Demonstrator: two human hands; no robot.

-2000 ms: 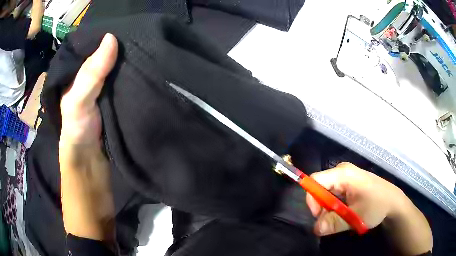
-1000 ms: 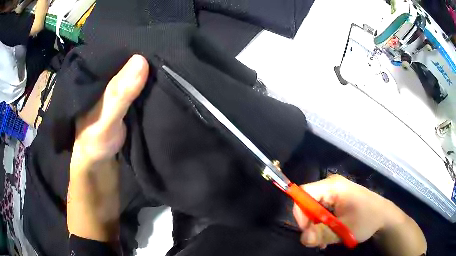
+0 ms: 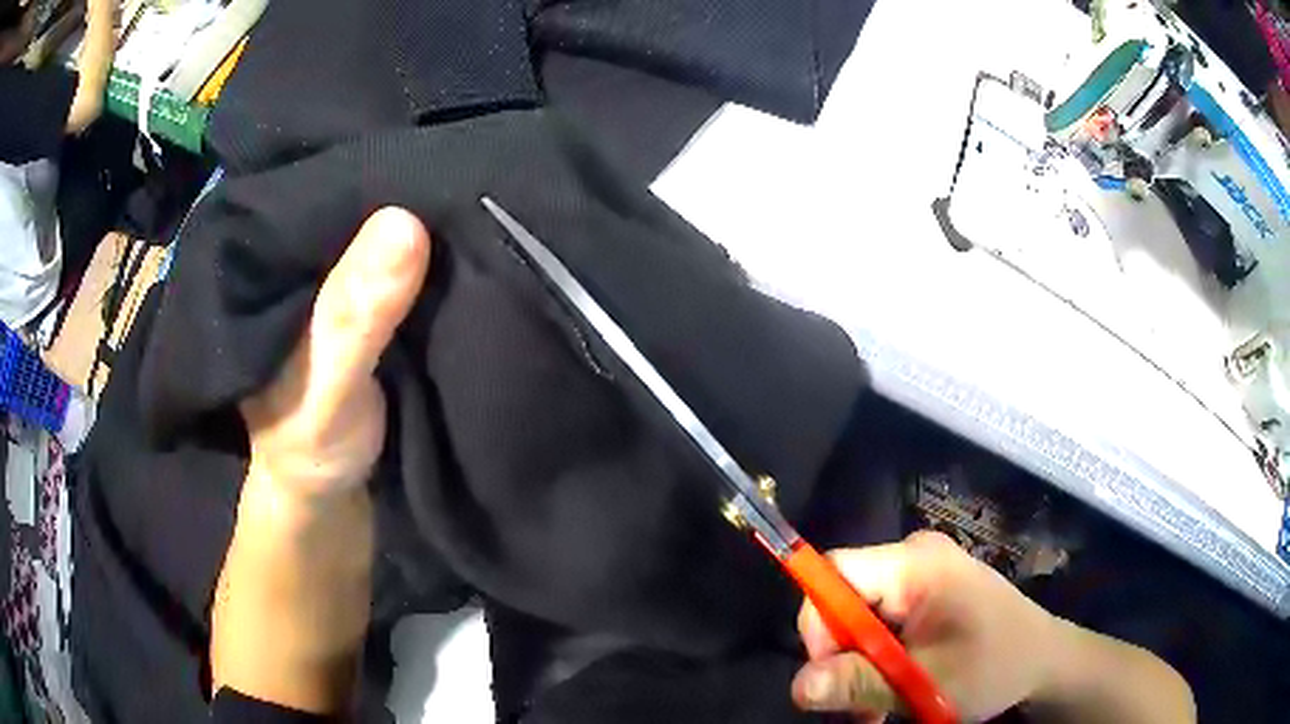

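A black knit garment panel lies spread over the lap and against the table edge. My left hand grips a bunched fold of it, thumb on top, fingers hidden in the cloth. My right hand holds scissors by the orange-red handles. The blades look closed, like one long blade, and point up and left over the panel, tip near my left thumb. A narrow dark stitched slit shows just left of the blades. I cannot tell whether the blades touch the cloth.
A white sewing-machine table with a ruler-marked front edge stands at right, with a white and blue machine on it. More black pieces lie at the top. At left are a green container, a blue basket and part of a person.
My left hand has moved right and slightly down from its first position. The scissors have swung steeper, and my right hand has moved down and left. The slit shows more clearly beside the blades.
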